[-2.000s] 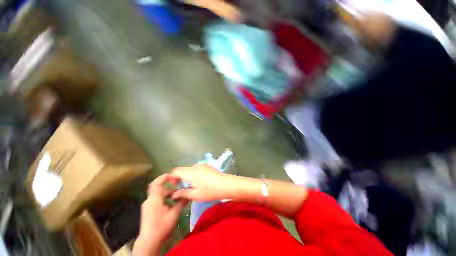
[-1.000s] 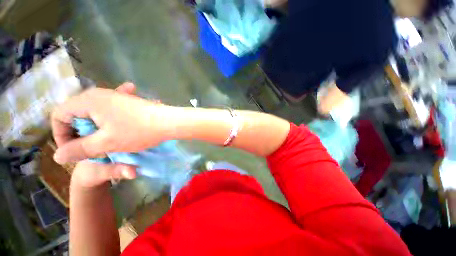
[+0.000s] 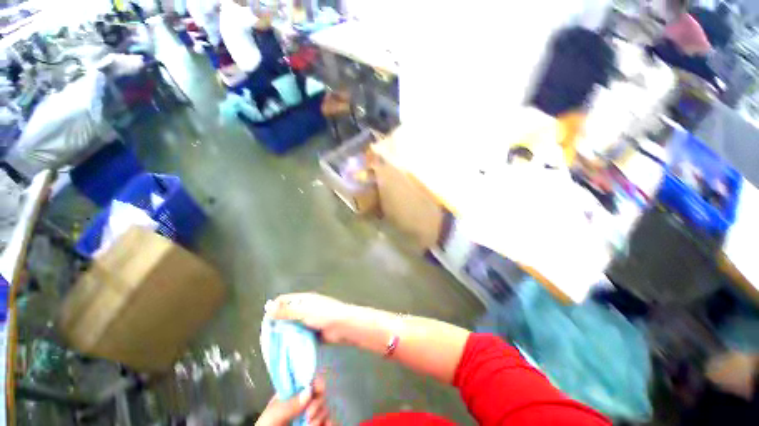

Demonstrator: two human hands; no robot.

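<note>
A small crumpled light-blue fabric piece (image 3: 291, 358) hangs between my two hands over the floor, near the bottom centre. My right hand (image 3: 312, 316) grips its upper end, with the red sleeve and a bracelet on that arm. My left hand (image 3: 295, 408) holds its lower end and is partly cut off by the bottom edge. The fingers are a little blurred.
A cardboard box (image 3: 141, 295) stands at the left, beside a blue basket (image 3: 179, 208). Another blue bin (image 3: 287, 129) stands ahead. White tables (image 3: 491, 200) line the right, with a teal sheer heap (image 3: 582, 354) below. Green floor runs between.
The view has swung from the floor and nearby people to a long aisle. My hands have moved apart, one above the other, and the light-blue fabric now stretches between them.
</note>
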